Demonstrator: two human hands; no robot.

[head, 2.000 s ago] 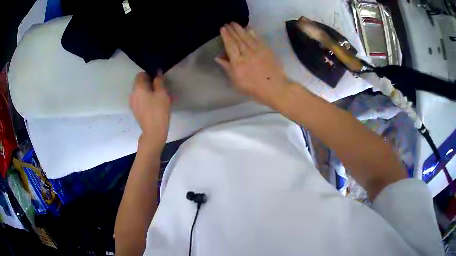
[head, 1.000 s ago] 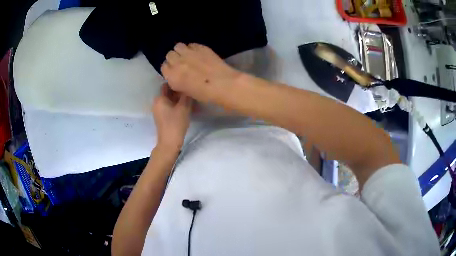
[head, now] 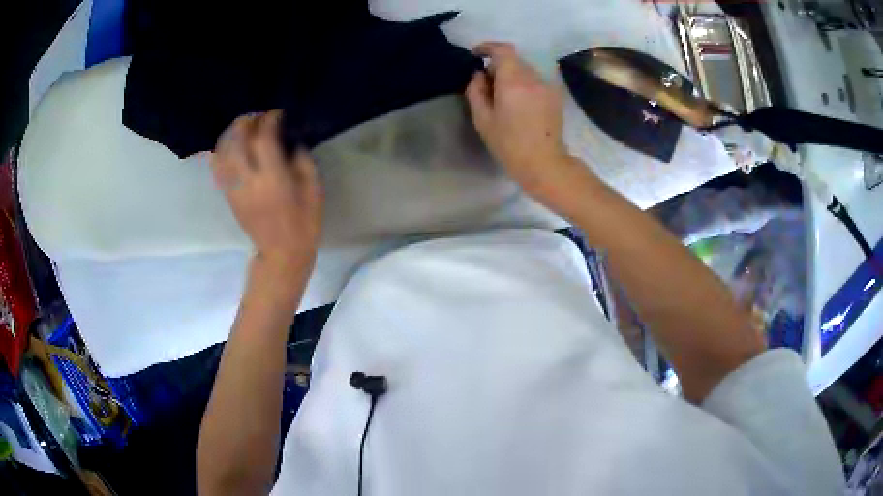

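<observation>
The black garment lies over the back of the cream pressing pad. Its curved near edge crosses the grey-brown stained part of the pad. My right hand pinches the garment's right corner between thumb and fingers. My left hand is at the near edge on the left, slightly blurred, fingers bent over the cloth; whether it grips the cloth is unclear. The steam iron rests on the white cover to the right of my right hand, handle up, and no hand touches it.
The shiny metal iron rest stands beyond the iron. A thick black hose runs right from the iron. A clear plastic bag is below right. A blue basket is at lower left. A white machine surface is at far right.
My hands have come apart: the right has moved right to the garment's corner, the left slightly left. The garment is spread wider along its near edge. The iron still lies untouched.
</observation>
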